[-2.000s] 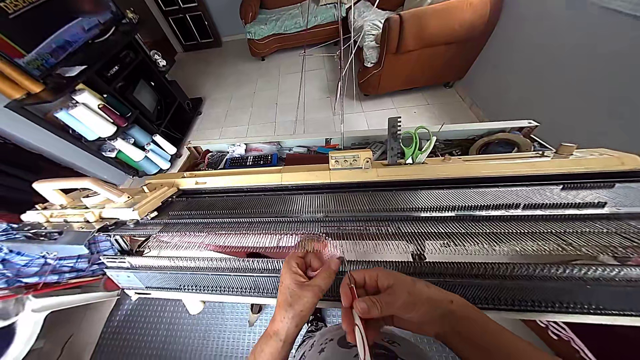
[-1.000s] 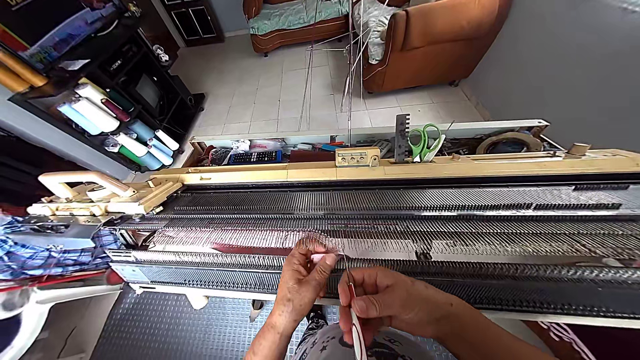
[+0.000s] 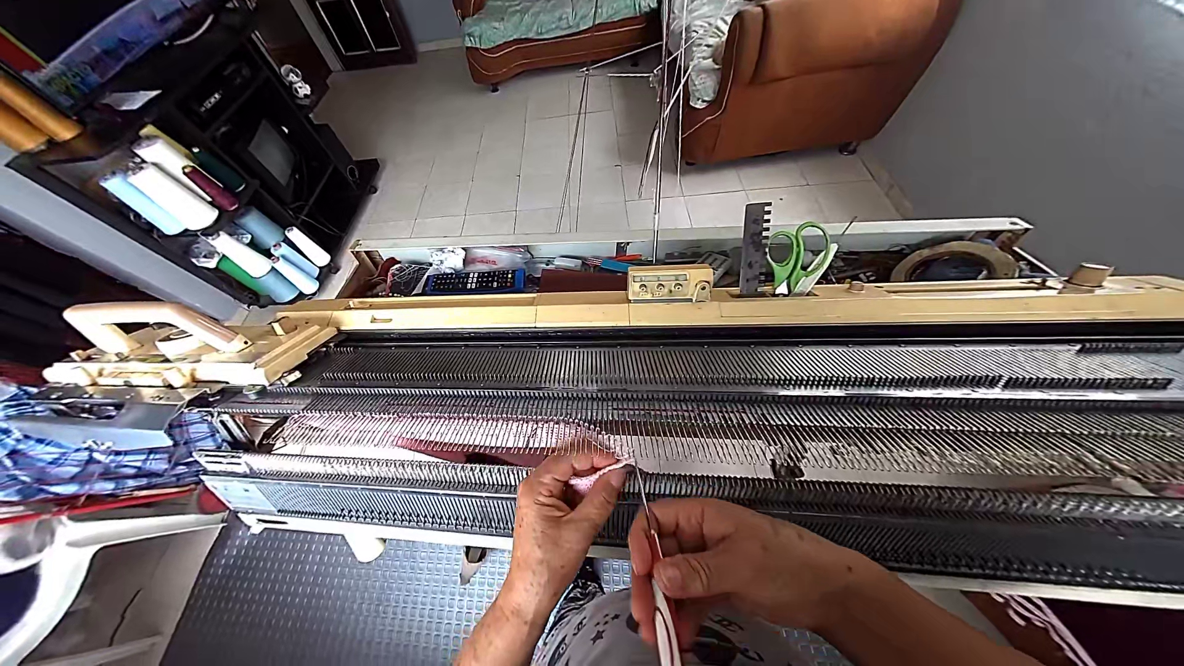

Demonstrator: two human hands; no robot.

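Note:
A knitting machine with two needle beds (image 3: 444, 363) stretches across the view. My left hand (image 3: 566, 509) pinches the edge of a pink knitted fabric (image 3: 592, 479) between thumb and fingers, over the front bed. My right hand (image 3: 712, 564) holds a thin-tipped hand tool with a red and white handle (image 3: 662, 610), probably a latch or crochet hook; its metal tip points up to the fabric edge beside my left fingertips. More pink knitting hangs from the needles to the left of my hands, with a dark red part below it.
The machine's carriage (image 3: 176, 347) rests at the left end. Behind the beds are a row counter (image 3: 670, 283), green-handled scissors (image 3: 797, 259), a dark notched comb (image 3: 754, 250) and a roll of tape (image 3: 957, 261). Yarn cones (image 3: 176, 194) stand at the left; yarn strands hang beyond the machine.
My left hand and the fabric edge it pinches have shifted slightly, with more pink fabric showing between the fingers than two seconds ago. My right hand keeps hold of the tool.

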